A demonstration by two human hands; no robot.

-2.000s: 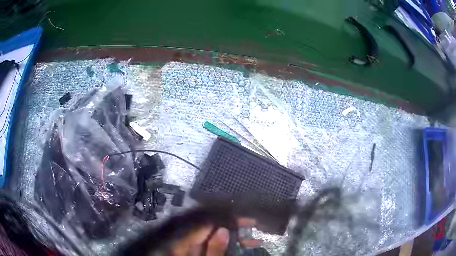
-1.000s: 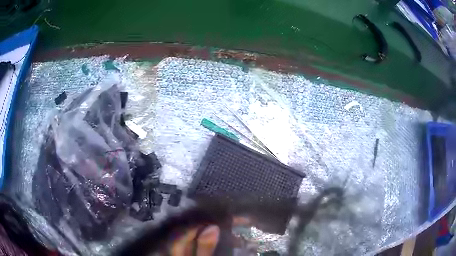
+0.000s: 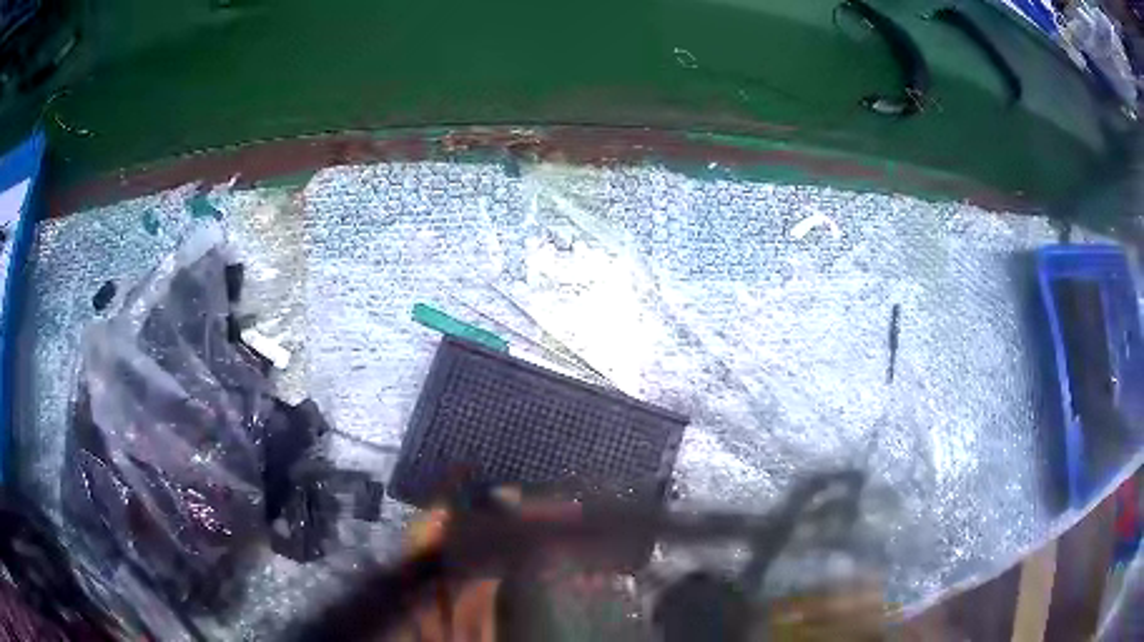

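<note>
At the bottom edge a blurred black curved part (image 3: 602, 520) lies across the view, in front of the black grid tray (image 3: 527, 420). The fingers of my left hand (image 3: 462, 608) show at this part, blurred and cut off by the edge, and seem to grip it. A tan blur at the bottom right (image 3: 828, 615) may be my right hand; its fingers and hold cannot be made out. A dark rounded shape (image 3: 703, 608) is between them, too blurred to name.
A clear bag of black pieces (image 3: 169, 439) lies left, with loose black parts (image 3: 301, 495) beside it. Green-ended tweezers (image 3: 458, 326) lie behind the tray. A thin dark rod (image 3: 893, 341) and blue bin (image 3: 1098, 376) are right. The green belt (image 3: 502, 63) carries curved parts (image 3: 897, 57).
The view has shifted, so the bench things sit further left. A tan blur and a dark rounded shape have appeared at the bottom right. The black curved part is still at the bottom.
</note>
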